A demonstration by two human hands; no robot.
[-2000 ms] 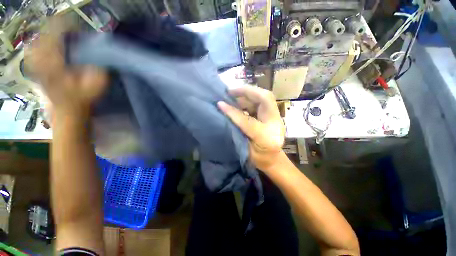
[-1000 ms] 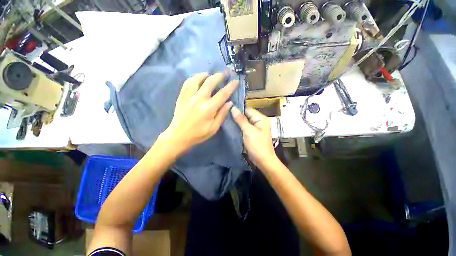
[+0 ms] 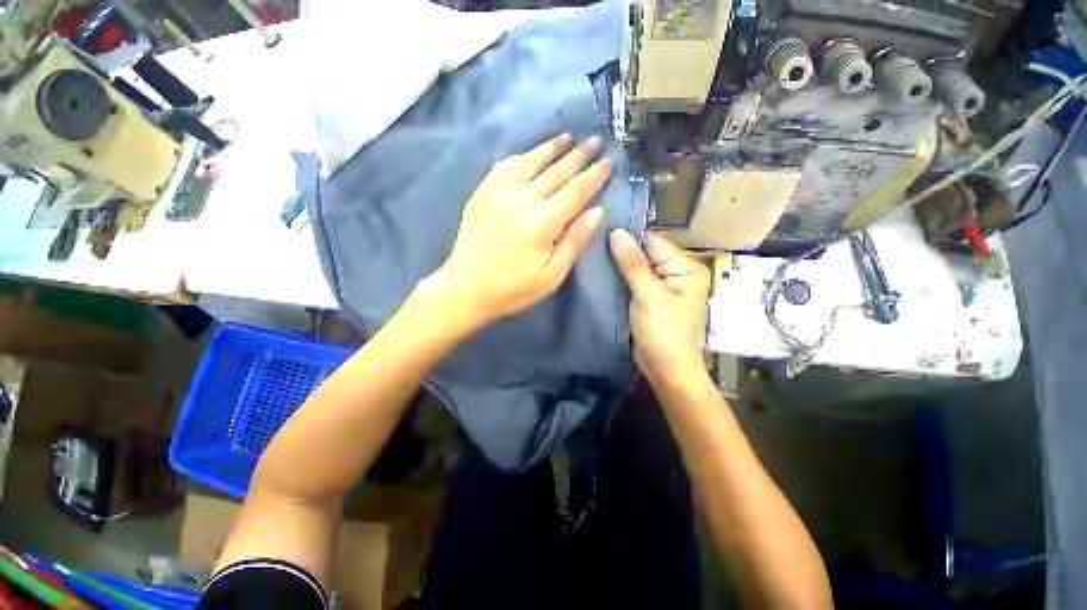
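Note:
A blue-grey garment panel (image 3: 393,256) lies on the white table, its right edge at the needle area of the overlock machine (image 3: 822,155), its lower part hanging over the table's front edge. White cloth (image 3: 381,83) shows at its upper left. My left hand (image 3: 525,232) lies flat on the panel, fingers pointing to the needle area, palm down. My right hand (image 3: 670,298) holds the panel's right edge between thumb and fingers, just below the machine's front. The needle itself is too small to make out.
A cream machine head (image 3: 101,131) with a black wheel stands at the left. A blue basket (image 3: 203,417) is below the table's left part. A small metal tool (image 3: 876,280) and a loose thread or cord lie right of my right hand. A cardboard box (image 3: 358,554) is on the floor.
From two seconds to one second ago, the panel went from lifted and bunched to flat at the machine. Since then both hands stay on it; the whole view has shifted slightly.

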